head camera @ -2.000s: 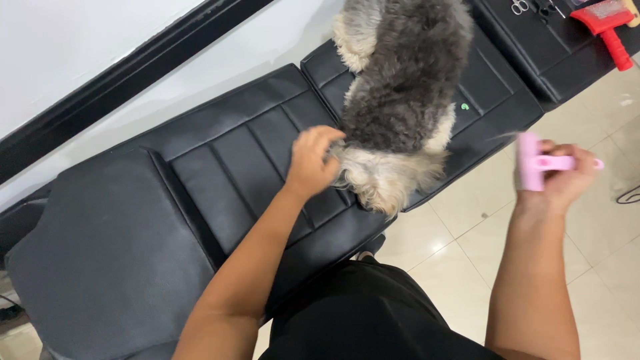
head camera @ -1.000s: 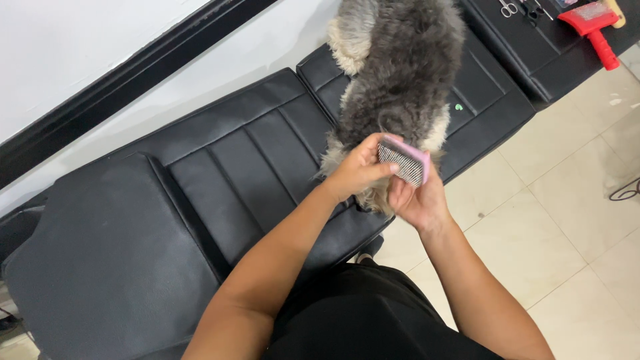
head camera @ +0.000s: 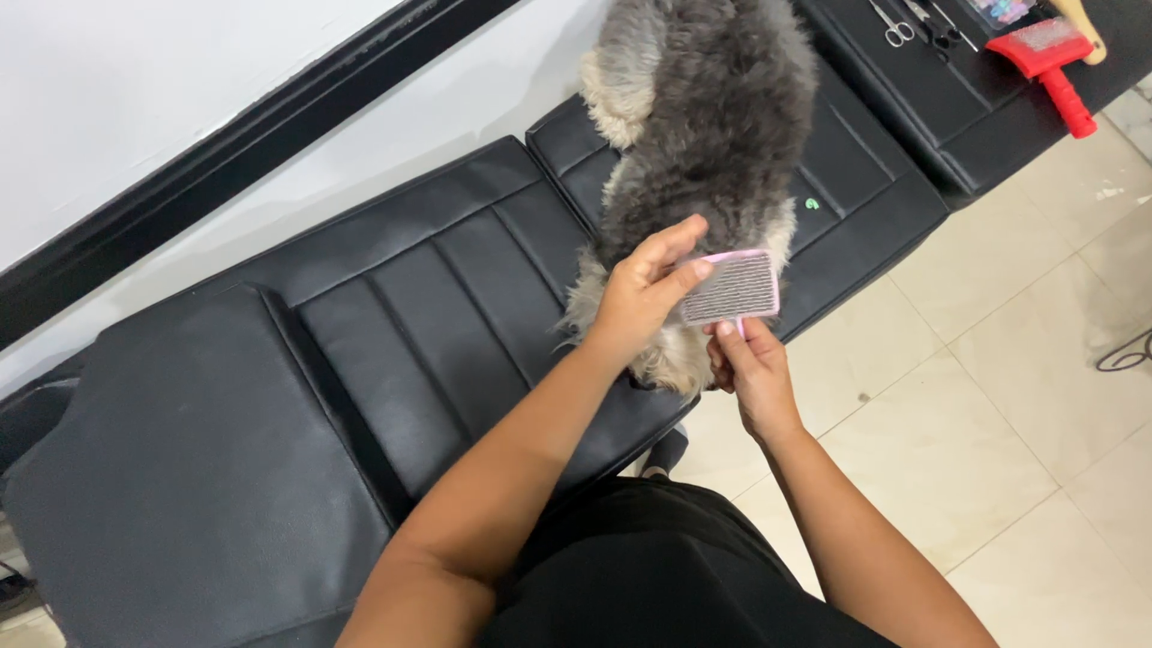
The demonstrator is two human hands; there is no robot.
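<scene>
A pink slicker brush (head camera: 733, 288) is in my right hand (head camera: 754, 364), gripped by its handle, with the pin face turned up toward the camera. My left hand (head camera: 650, 286) is at the brush's left edge, thumb on or just over the pins and fingers partly spread; whether it grips the brush I cannot tell. Under both hands a grey and cream long-haired dog (head camera: 720, 117) lies on the black padded bench (head camera: 423, 315). The light fur of its head shows below the brush, its face hidden.
A red slicker brush (head camera: 1044, 54), scissors (head camera: 898, 34), another dark-handled tool and a box of small coloured pieces lie at the upper right. A small green item (head camera: 811, 204) rests on the bench beside the dog. A white wall with a black strip runs along the far side.
My right hand has come from the right, away from the dog, to above its head with the pink brush. My left hand has left the dog's fur and moved to the brush.
</scene>
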